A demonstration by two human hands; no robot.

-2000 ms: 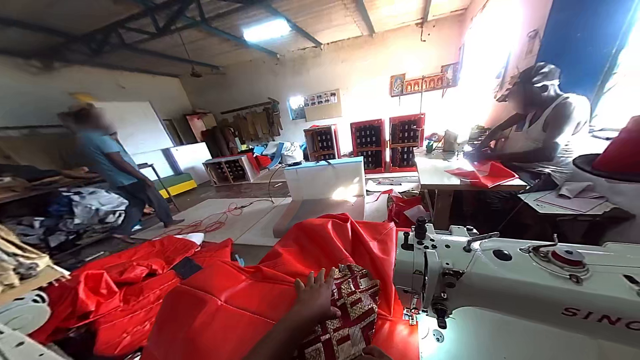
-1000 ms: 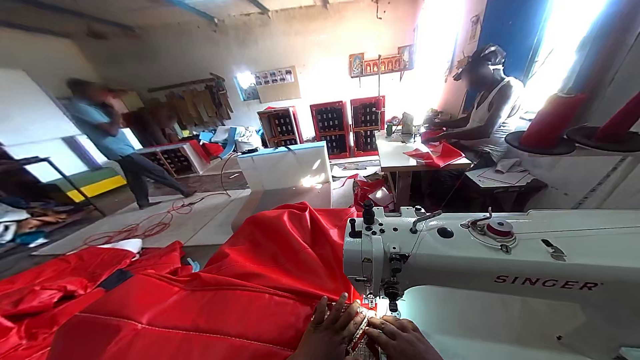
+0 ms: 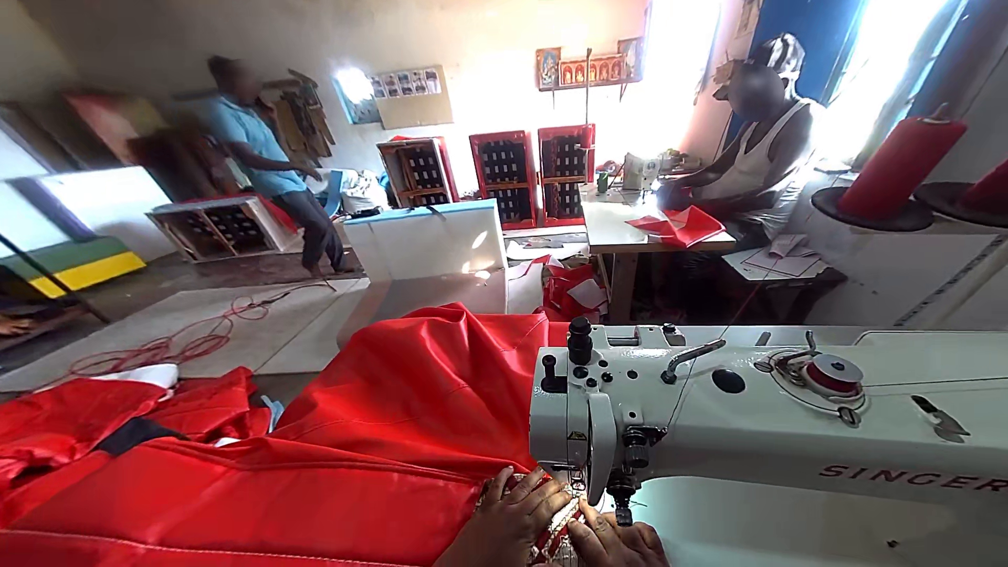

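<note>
Under the head of a white Singer sewing machine [image 3: 772, 425], both my hands are close to the presser foot [image 3: 579, 479]. My left hand [image 3: 516, 512] lies flat with fingers spread on a patterned fabric piece [image 3: 561, 526] in dark red and cream. Just right of it, my right hand [image 3: 614, 539] touches the same fabric with bent fingertips; whether it pinches the edge is hard to tell. Glossy red leather-like material [image 3: 425, 394] with stitched seams bulges up left of the machine and spreads across the left. The needle tip is hidden near my fingers.
Red thread cones [image 3: 902, 169] stand at the right. Beyond the machine, a person [image 3: 756, 150] sits at another sewing table [image 3: 622, 228] with red pieces. Another person [image 3: 268, 157] stands at the left. A white panel [image 3: 429, 244], red-edged frames [image 3: 504, 177] and a red cord [image 3: 189, 342] lie beyond.
Two seconds ago my left hand lay on the patterned fabric left of the machine; both hands and that fabric are now at the presser foot. The standing person has turned. The view has shifted.
</note>
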